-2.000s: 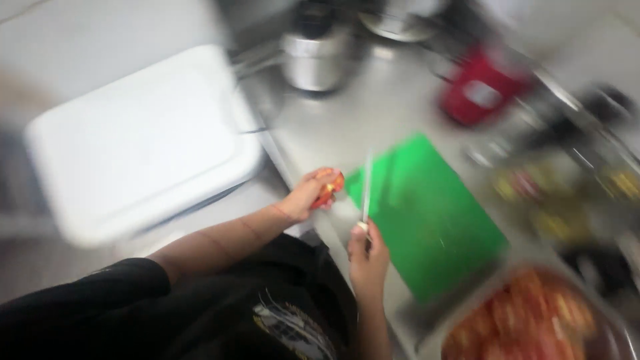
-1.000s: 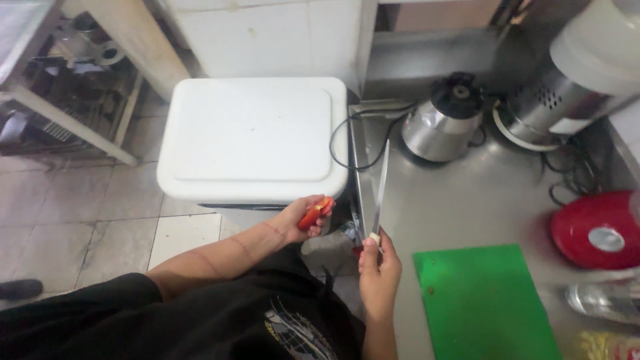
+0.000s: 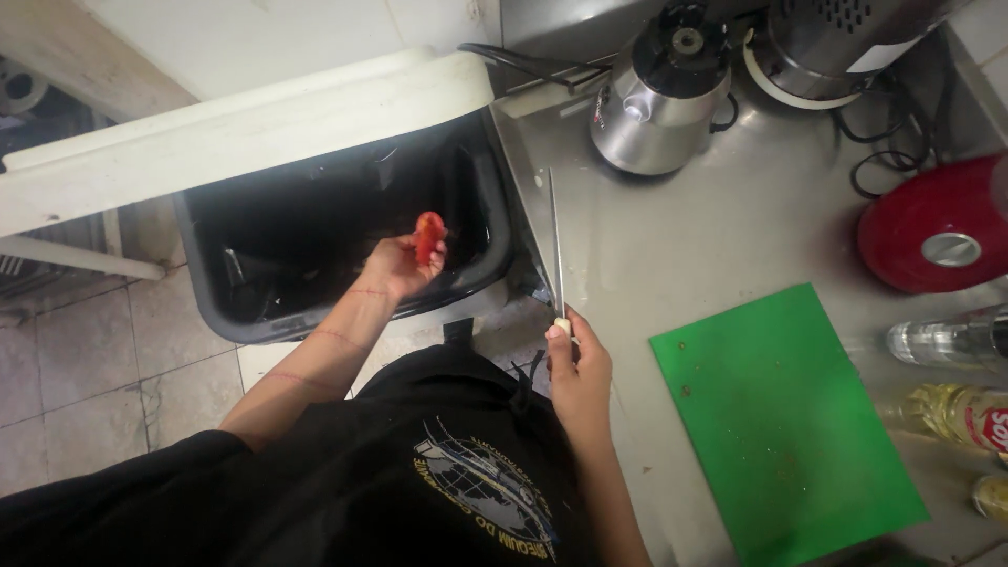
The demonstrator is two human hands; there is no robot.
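My left hand [image 3: 405,264] is over the opening of a black-lined bin [image 3: 492,228], its fingers around a red piece of what looks like tomato [image 3: 429,236]. The bin's white lid [image 3: 260,130] stands tilted up behind the hand. My right hand [image 3: 579,358] grips the pale handle of a knife [image 3: 555,244], whose long thin blade points away from me, along the edge of the steel counter [image 3: 630,268]. To the right of that hand a green cutting board [image 3: 787,425] lies on the counter, with small bits on it.
A steel appliance base [image 3: 657,110] and another steel appliance [image 3: 819,63] with cords stand at the back of the counter. On the right are a red appliance [image 3: 929,224], a clear bottle [image 3: 937,342] and a bottle of yellow oil [image 3: 957,413]. Tiled floor [image 3: 87,378] shows at left.
The white lid, flat on the bin one second ago, is now raised, and the dark inside shows. My left hand with the red piece is now over the opening. The right hand still holds the knife.
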